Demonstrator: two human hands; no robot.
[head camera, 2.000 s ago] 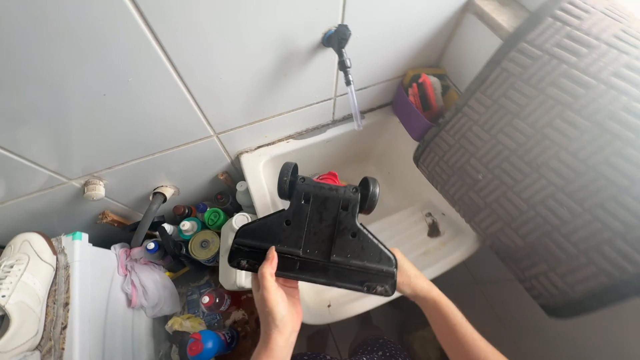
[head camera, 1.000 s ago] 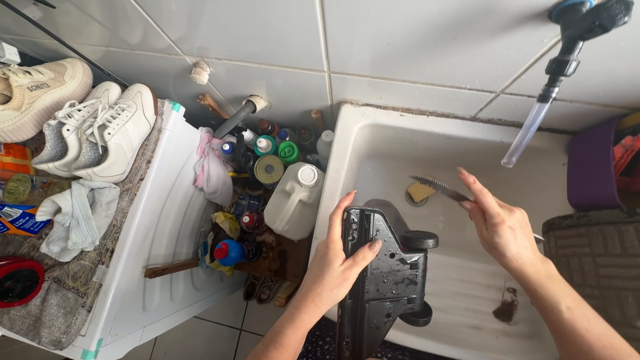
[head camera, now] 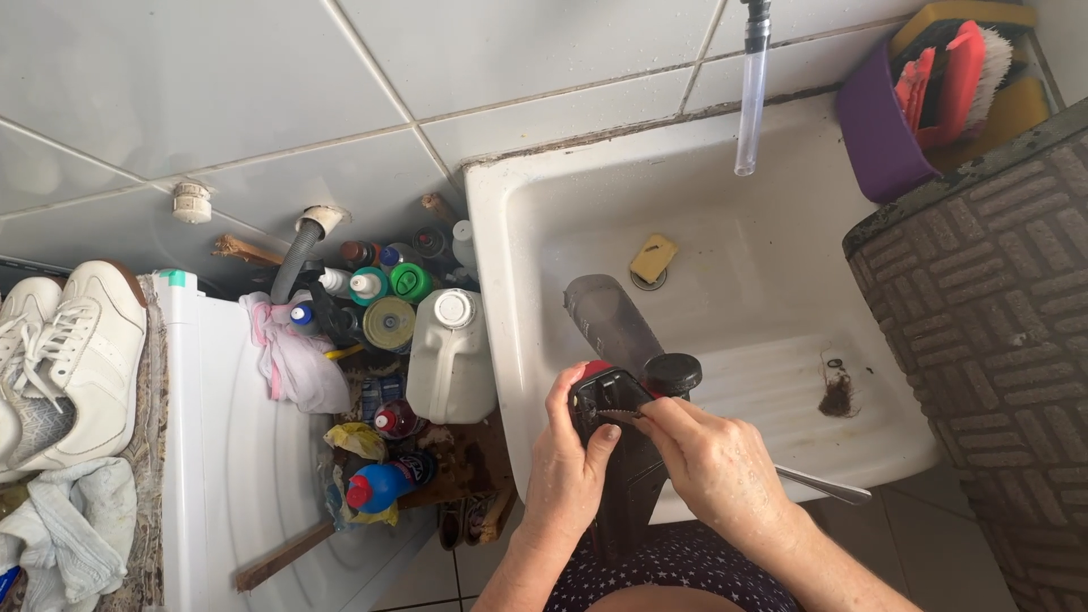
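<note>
My left hand [head camera: 565, 463] grips one end of a black plastic wheeled floor-cleaner head [head camera: 633, 476], which is tilted over the front of the white sink. Its black wheel [head camera: 671, 372] shows beside my fingers, and a translucent dark tube-like part [head camera: 612, 319] extends behind it into the basin. My right hand [head camera: 722, 463] is closed on a metal knife; the serrated blade [head camera: 622, 415] touches the opening at the head's end, and the handle [head camera: 823, 484] sticks out to the right below my hand. A yellow piece of soap or sponge [head camera: 654, 258] lies by the drain.
The white sink [head camera: 489, 255] holds a clump of dark hair [head camera: 837, 395]. A clear spout tube [head camera: 750, 115] hangs above. At right are a purple container [head camera: 884, 144] of brushes and a textured mat [head camera: 994, 340]. Left are a jug [head camera: 450, 365], several bottles and white shoes [head camera: 81, 365].
The cleaner head has turned to a steeper angle, its end facing up. My right hand, apart from it one second ago, has brought the blade to that end. The knife was not visible two seconds ago.
</note>
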